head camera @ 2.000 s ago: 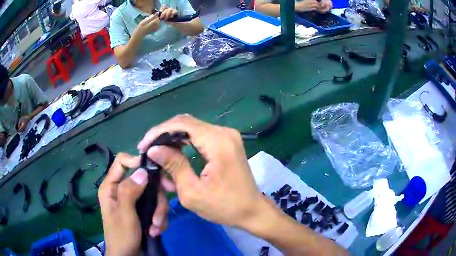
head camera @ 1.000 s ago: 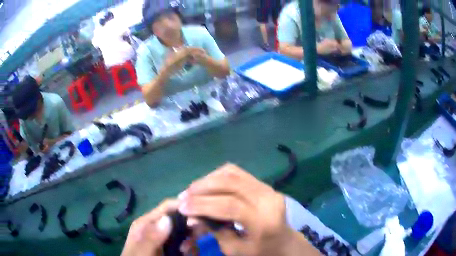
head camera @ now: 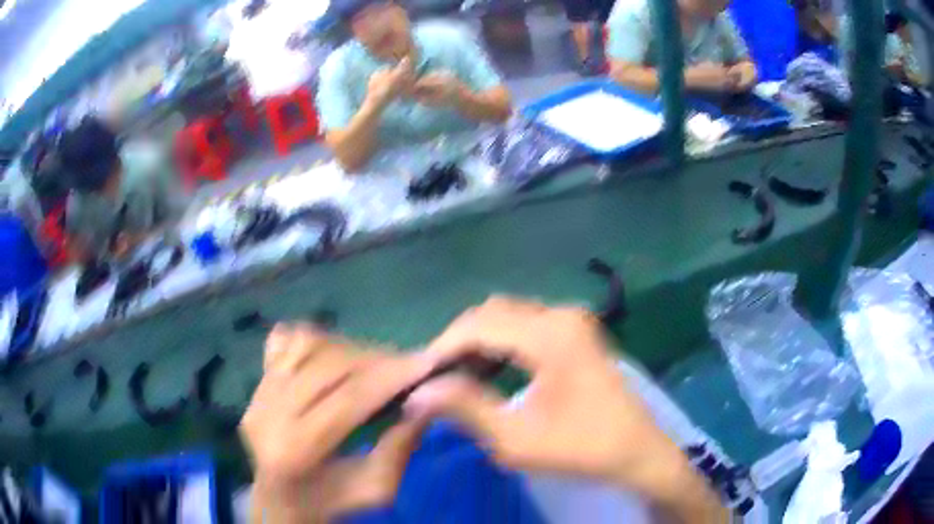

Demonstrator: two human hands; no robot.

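Observation:
My left hand [head camera: 323, 420] and my right hand [head camera: 553, 394] meet at the lower middle, blurred. Between their fingers they hold a dark curved headband [head camera: 405, 401], mostly hidden by the fingers. Its ends cannot be made out. A blue parts tray [head camera: 456, 481] shows below and between the hands. Small black end pieces [head camera: 722, 476] lie on a white sheet [head camera: 655, 399] right of my right hand, partly covered by the forearm.
A green belt [head camera: 492, 241] carries several black bands. A clear plastic bag [head camera: 778, 353], white tissue [head camera: 819, 476] and a blue-capped bottle [head camera: 879, 448] lie at right. A second blue tray [head camera: 159, 466] is at lower left. People sit across the belt; a green post [head camera: 862, 154] stands at right.
My hands have gone from gripping an upright band to holding a piece level between them, left hand raised and flatter. The view has tilted up and shifted, bringing the opposite people further in.

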